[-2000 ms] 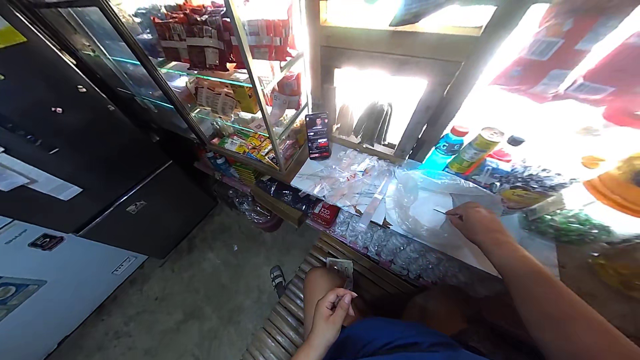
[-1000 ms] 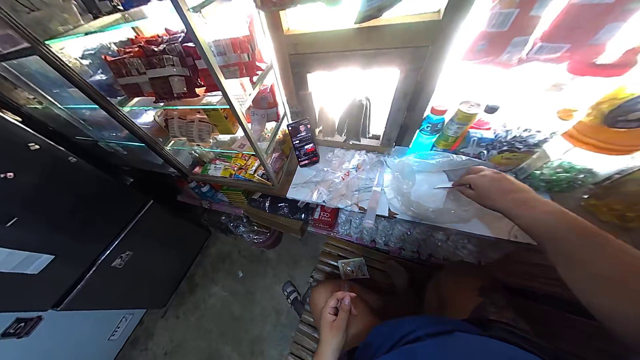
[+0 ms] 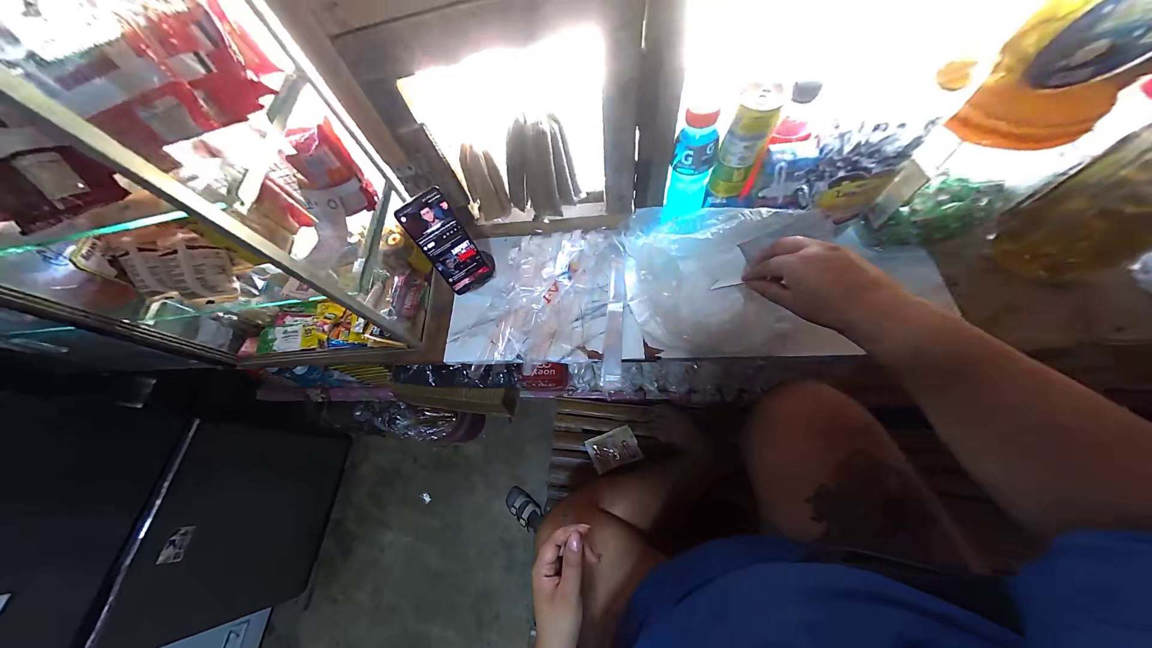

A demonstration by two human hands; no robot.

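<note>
My right hand pinches a small thin item, perhaps a scoop or a piece of card, over a clear plastic bag with whitish contents on the counter. Left of that bag lie more clear plastic bags and a long flat clear plastic strip. My left hand rests on my thigh, its fingers curled together; whether anything is between them cannot be told. A small printed packet lies on the slatted wooden bench beyond the knee.
A smartphone leans at the counter's left end beside a glass display case of packets. Behind the bag stand a blue Gatorade bottle and a yellow-green can. Green plastic lies to the right. A black refrigerator stands lower left.
The view has shifted and tilted. My right hand remains over the clear bag with the thin item, and my left hand remains at my thigh.
</note>
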